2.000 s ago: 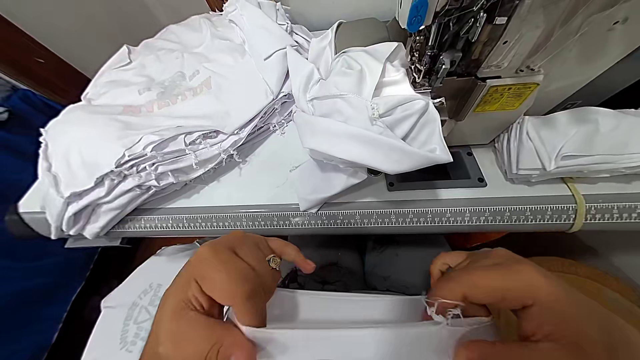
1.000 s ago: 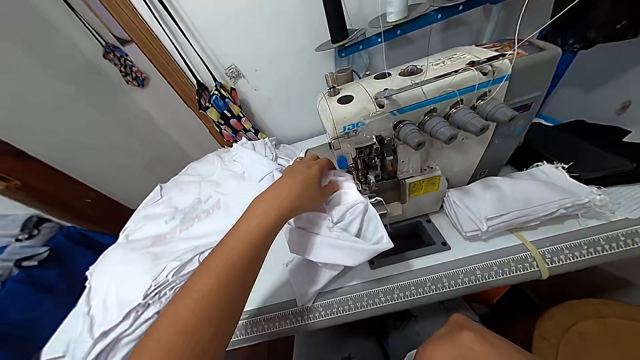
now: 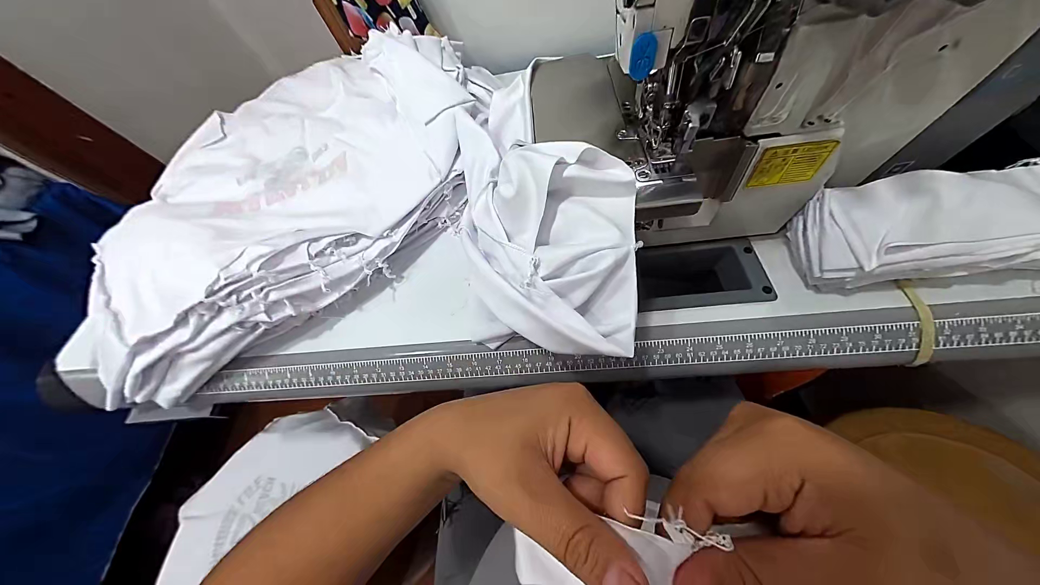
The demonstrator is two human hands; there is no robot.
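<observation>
Below the table edge, my left hand pinches a piece of white fabric between thumb and fingers. Close beside it on the right, my right hand grips the same piece where loose threads stick out at its edge. The lower part of the piece is cut off by the frame. Above the hands, a crumpled white cloth lies at the needle area of the overlock sewing machine and drapes to the table edge. To its left spreads a pile of white printed garment pieces with frayed edges.
A folded stack of white fabric lies right of the machine. A measuring scale runs along the front edge, with a yellowish band around it. Another printed white piece hangs below at left. A round brown seat is at lower right.
My left hand was at the cloth by the machine one second ago; it is now below the table edge, close to my right hand, holding white fabric. The view has tilted down and closer.
</observation>
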